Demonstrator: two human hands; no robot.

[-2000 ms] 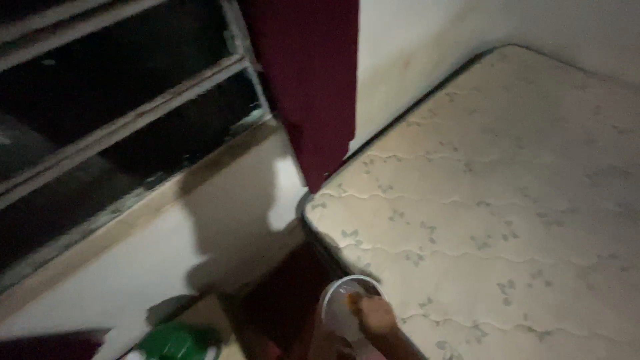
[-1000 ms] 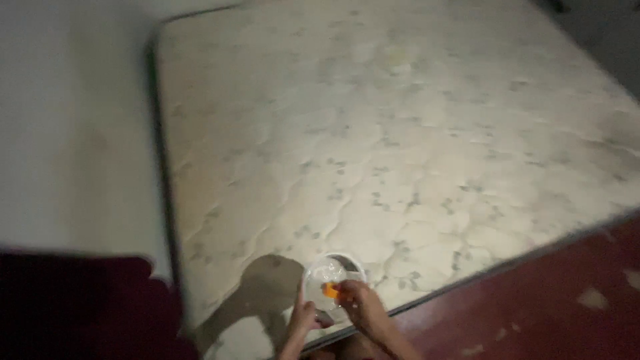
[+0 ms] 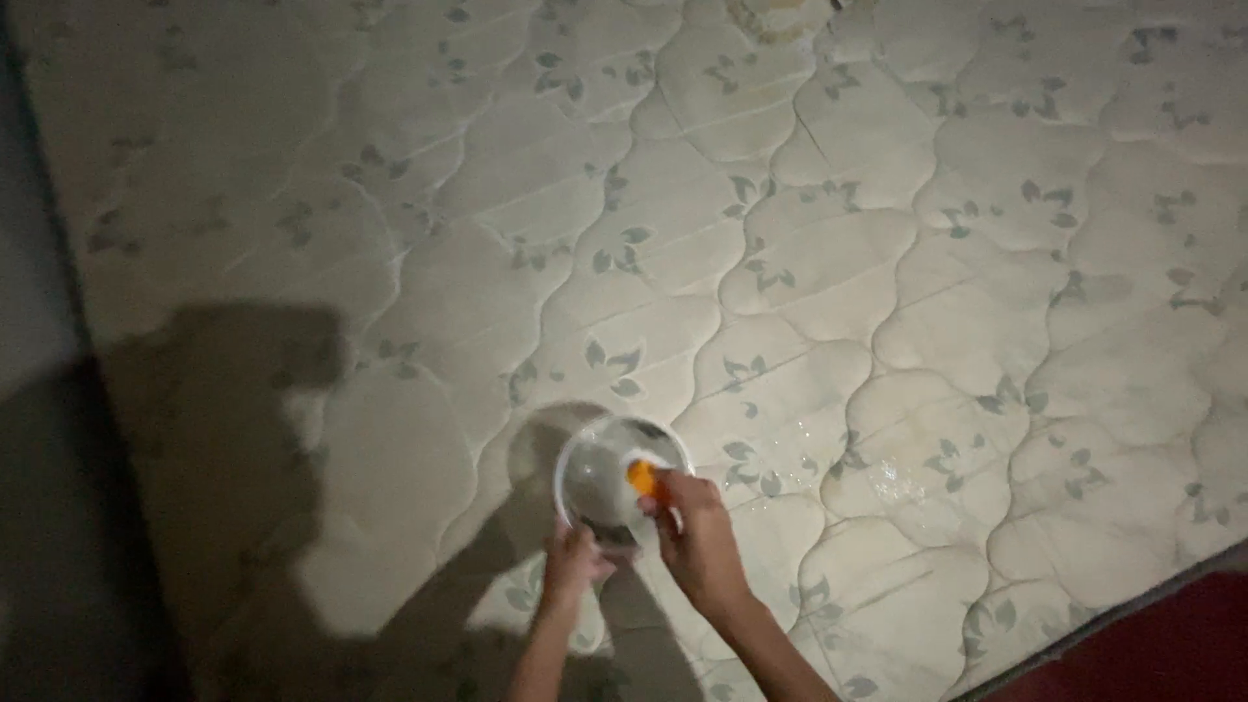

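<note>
My left hand grips the near left rim of a round, clear container with a pale rim, held over the quilted mattress. Between the fingers of my right hand is a small orange object, blurred, over the right side of the container's opening; its exact kind cannot be told. The container's contents are unclear. Small glistening wet-looking spots lie on the mattress to the right of my right hand.
The mattress has a leaf pattern and a yellowish stain at the top. Its dark edge runs down the left beside a wall. Red floor shows at the lower right. Shadows fall over the left part.
The view has swung away from the window and curtain onto the mattress. My left hand, unseen two seconds ago, now shows on the container. Container and hands are now farther in over the mattress.
</note>
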